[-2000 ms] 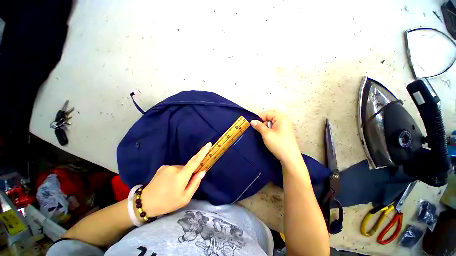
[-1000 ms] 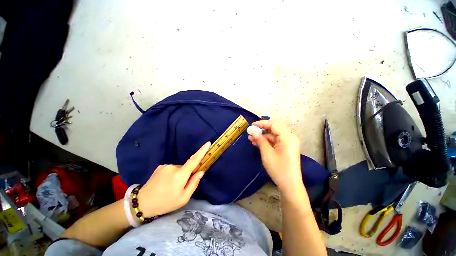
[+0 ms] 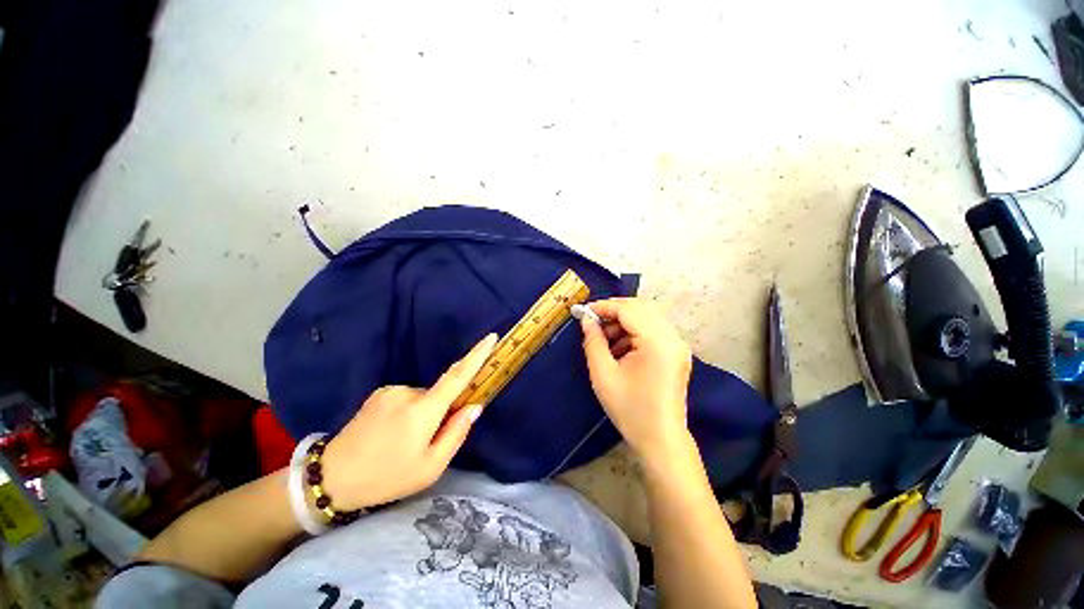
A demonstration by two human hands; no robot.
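A navy blue garment piece [image 3: 345,321] lies bunched on the table in front of me. A yellow ruler [image 3: 523,339] lies diagonally on it. My left hand [image 3: 398,440] grips the ruler's lower end, with fingers along it. My right hand [image 3: 636,363] pinches a small white piece of chalk [image 3: 581,312] at the ruler's right edge, near its upper end. A pale line shows on the cloth beside the ruler, and another pale line lies lower down.
Dark shears [image 3: 779,416] lie right of the garment, beside dark interfacing [image 3: 838,440]. A steam iron [image 3: 921,309] rests further right, with a thin metal outline [image 3: 1025,133] behind it. Yellow-and-red-handled pliers [image 3: 909,523] lie near the front edge. Keys [image 3: 130,280] lie left. Dark cloth [image 3: 71,95] is far left.
My right hand was at the cloth's edge beyond the ruler, then lifted the chalk near the ruler's tip. It has now moved slightly left, against the ruler's edge. The left hand stays on the ruler.
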